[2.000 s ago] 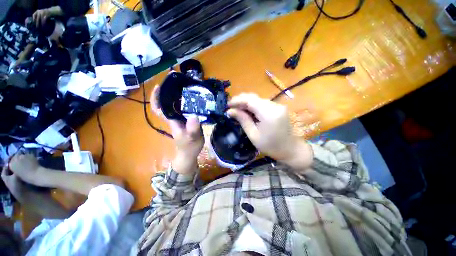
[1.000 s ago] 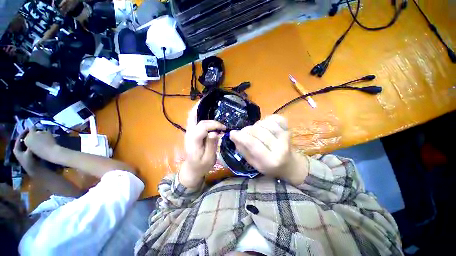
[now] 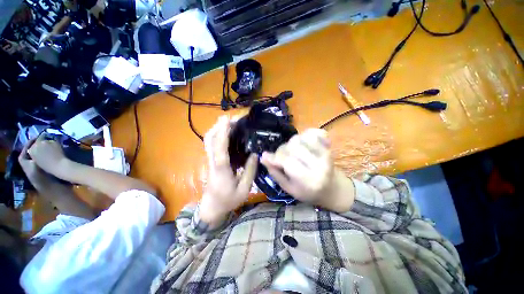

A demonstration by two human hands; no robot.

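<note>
A black front housing [image 3: 263, 129] with a dark circuit board inside is held between my hands, above the orange bench. My left hand [image 3: 226, 172] holds its left side, with the thumb at its lower edge. My right hand [image 3: 307, 169] is at its lower right, thumb and fingertips pinched close to the board's lower edge. What the fingertips pinch is too small to tell. The camera body [image 3: 274, 189] sits just below, against my front, mostly hidden by my right hand.
A spare front housing [image 3: 247, 79] lies behind the work. A tail cable [image 3: 379, 104] and a thin orange-and-white tool [image 3: 354, 104] lie to the right. Trays [image 3: 258, 20] stand at the back. White cameras [image 3: 192, 35] are heaped at the left, near another person's hands [image 3: 46, 156].
The black housing has turned and tilted from its earlier pose, so its board shows less. My left hand has shifted around its left side. My right fingertips remain at its lower edge.
</note>
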